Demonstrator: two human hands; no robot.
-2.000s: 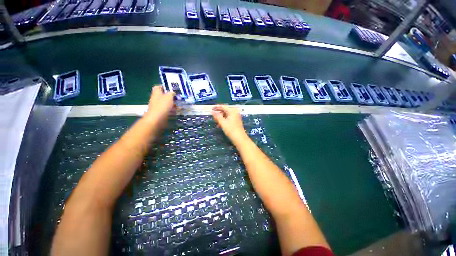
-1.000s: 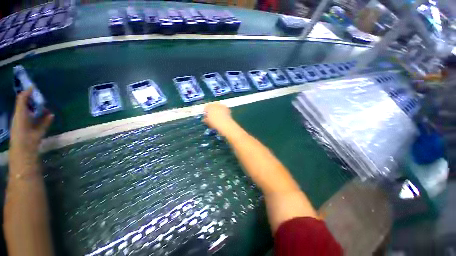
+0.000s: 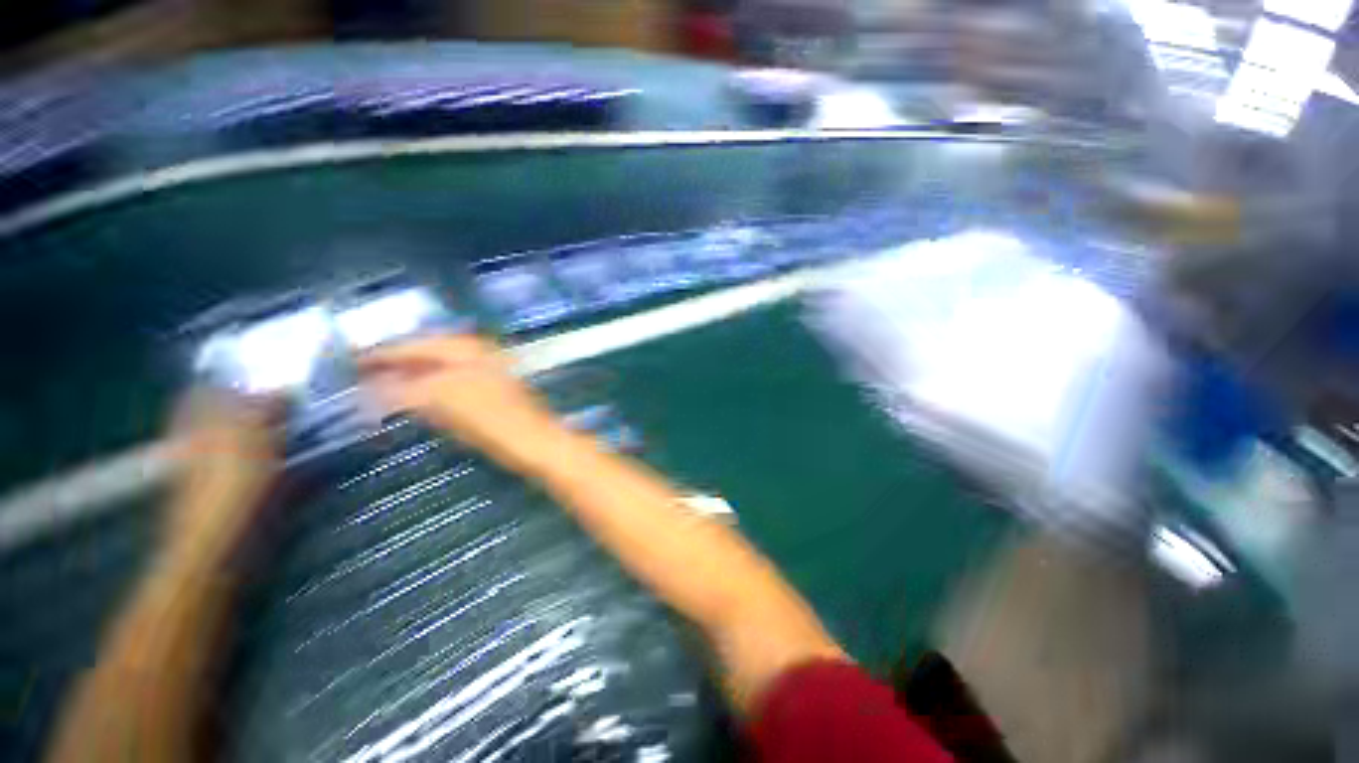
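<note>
The view is strongly blurred. My left hand [image 3: 231, 432] is at the near edge of a pale plastic housing [image 3: 276, 352] on the left of the green belt. My right hand [image 3: 444, 382] is at the near edge of another housing [image 3: 391, 318] just to its right. The fingers are too smeared to tell whether either hand grips a housing or holds a small part. The clear blister tray [image 3: 432, 596] lies on the bench below my hands, its pockets streaked by the blur.
A row of housings [image 3: 596, 279] runs right along the belt behind the pale rail [image 3: 671, 321]. A glossy stack of trays [image 3: 991, 365] lies on the right. Blurred dark units [image 3: 432, 102] stand beyond the belt. A brown carton-like shape [image 3: 1043, 641] is at lower right.
My left hand, which held a tilted housing at the far left, has come right and lower. My right hand has moved left from the rail to the housings. The view has become much more blurred.
</note>
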